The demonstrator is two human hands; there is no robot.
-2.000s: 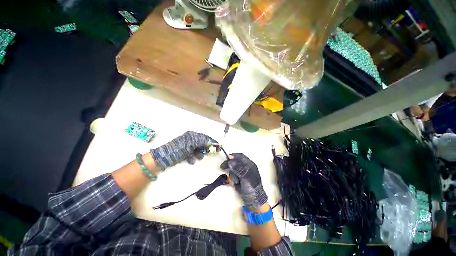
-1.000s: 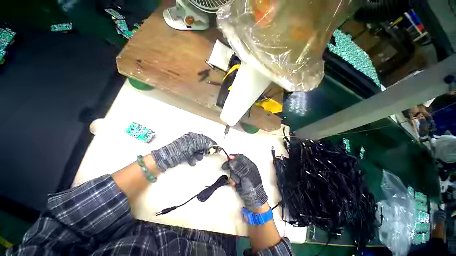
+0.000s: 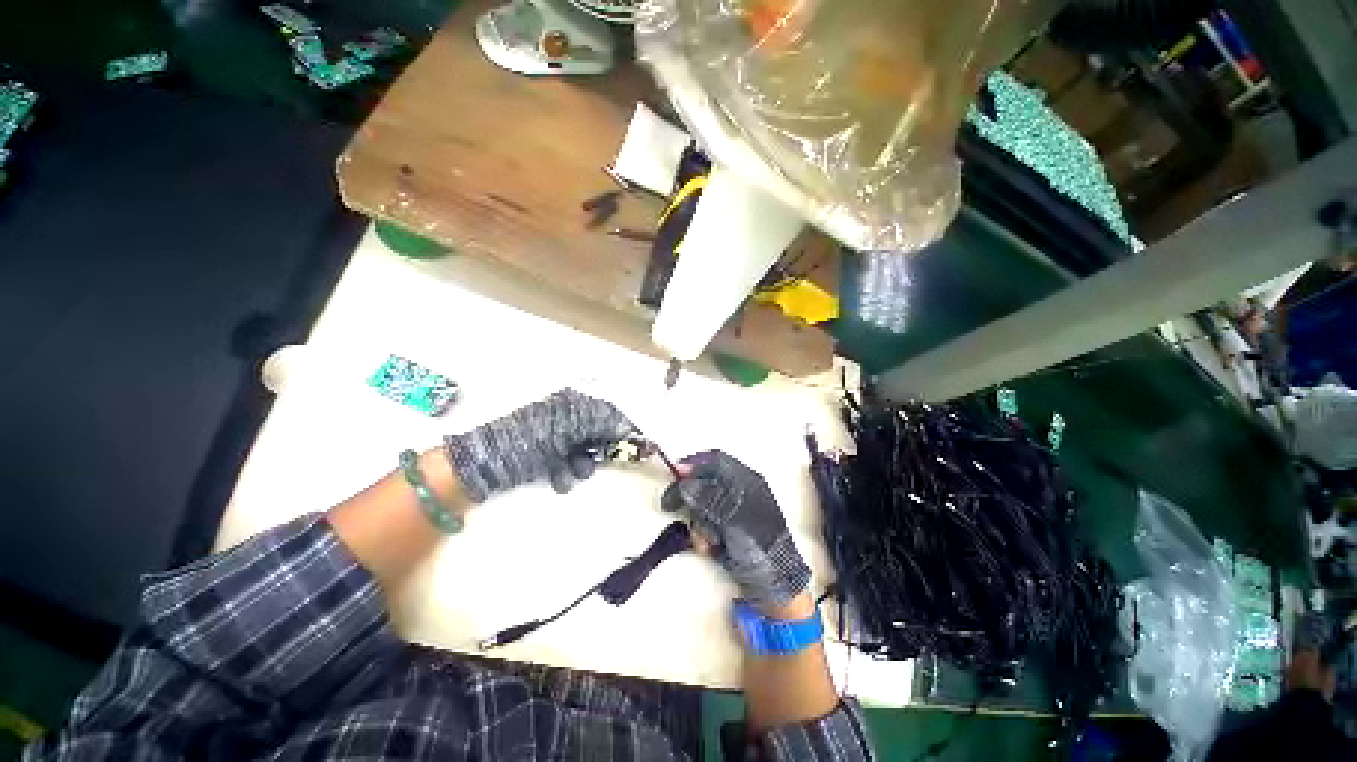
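Observation:
My left hand (image 3: 539,444), in a grey knit glove, holds a small circuit board (image 3: 628,448) at its fingertips; the fingers hide most of the board. My right hand (image 3: 732,514), gloved with a blue wrist strap, pinches the end of a black power cable (image 3: 625,578) close to the board. Whether the wire end touches the board cannot be told. The cable's bundled part and plug lie on the cream board below the hands. A dark tip (image 3: 673,372) shows under the white cone (image 3: 725,268), just above the hands. Another circuit board (image 3: 414,384) lies flat at left.
A large black cable pile (image 3: 960,543) lies at right, beside a clear plastic bag (image 3: 1168,625). A raised wooden board (image 3: 476,149) stands behind, with a fan base (image 3: 548,42) and a yellow-black tool (image 3: 677,223). A metal bar (image 3: 1101,305) crosses at right.
My right hand has shifted slightly right and the trailing cable has slid a little right with it. The boards on the dark surface at upper left have moved left.

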